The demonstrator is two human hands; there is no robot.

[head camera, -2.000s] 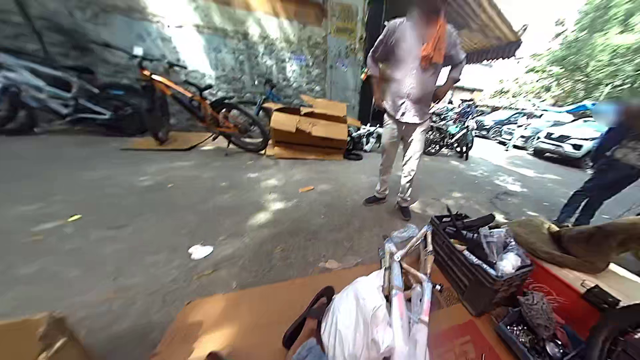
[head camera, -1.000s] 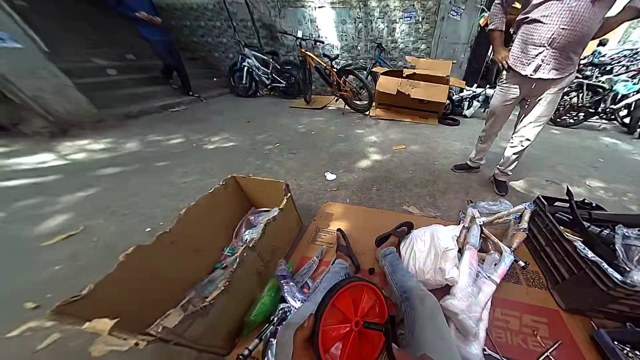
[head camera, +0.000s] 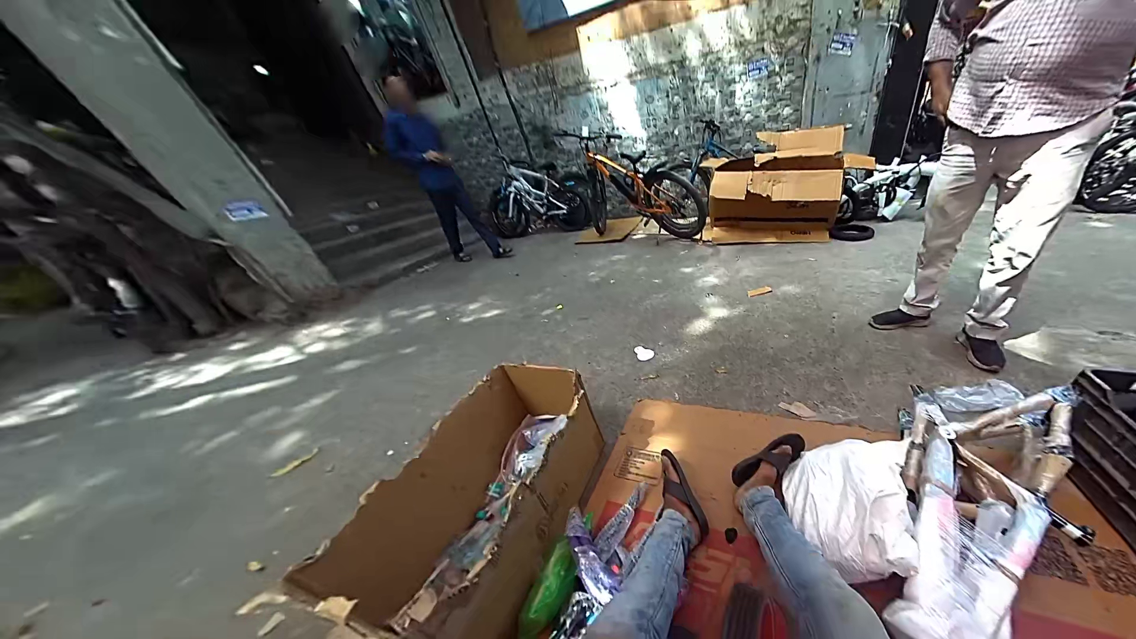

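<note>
Neither my left hand nor my right hand is in the view. My legs in jeans (head camera: 799, 568) stretch over a flat cardboard sheet (head camera: 710, 426), with sandals on the feet. Between the legs, at the bottom edge, lies a black ribbed object (head camera: 744, 612), too blurred to name. A white plastic sack (head camera: 848, 501) rests beside my right leg, and a bicycle frame in clear wrap (head camera: 941, 488) stands right of it. Left of my legs are a green plastic-wrapped item (head camera: 548, 586) and shiny purple wrapped parts (head camera: 596, 564).
An open cardboard box (head camera: 426, 479) with plastic-wrapped parts stands at the left. A black crate (head camera: 1109, 444) is at the right edge. One person (head camera: 1003, 177) stands nearby at the right, another (head camera: 430, 160) by steps. Parked bicycles (head camera: 643, 191) and a torn carton (head camera: 777, 195) line the wall.
The red wheel seen between my legs a second ago, with a hand at its left, no longer shows there. The person in blue now stands nearer the bicycles. The view has swung left since the earliest frame.
</note>
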